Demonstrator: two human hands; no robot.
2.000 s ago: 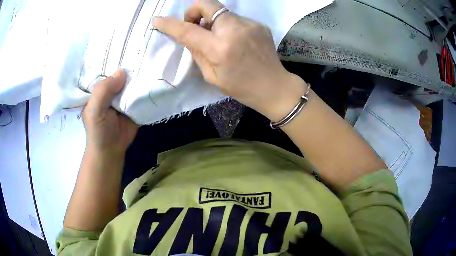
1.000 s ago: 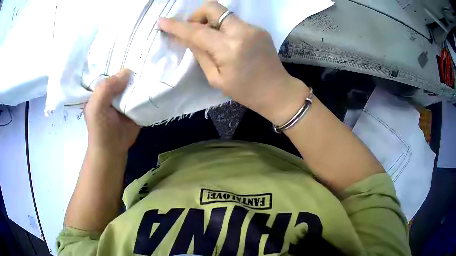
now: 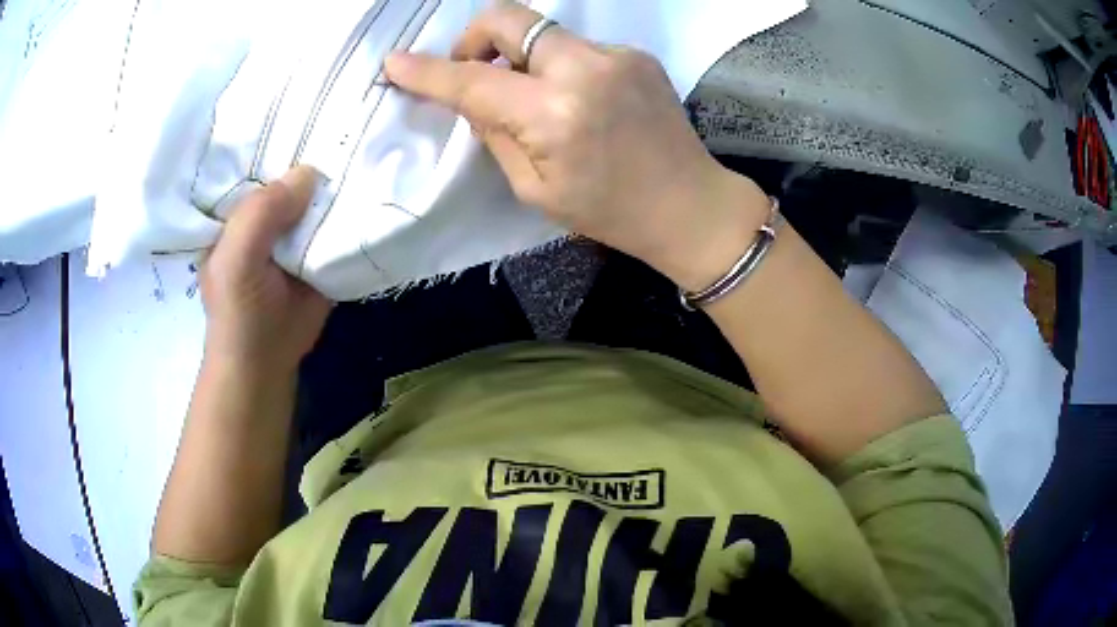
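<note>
A white garment panel (image 3: 429,184) with a frayed lower edge and dark stitch lines lies across the upper left and middle. My left hand (image 3: 263,251) grips its lower edge, thumb on top beside the stitch lines and fingers hidden underneath. My right hand (image 3: 570,129), with a ring, rests over the panel. Its index fingertip is at a dark stitch line and its other fingers are curled. Whether it holds a small tool or thread is hidden. Loose dark threads lie on the cloth below the right hand.
A worn pale machine table (image 3: 894,110) with a speckled edge spans the upper right. Red-handled items (image 3: 1088,159) lie at the far right. A spare cut panel (image 3: 949,319) with double stitched curves is at right, beyond my right forearm. My dark-clothed lap is below the cloth.
The cloth's folds and stitch lines have shifted slightly under my hands. My right hand has moved only a little and stays at the stitch line. My left hand keeps its hold.
</note>
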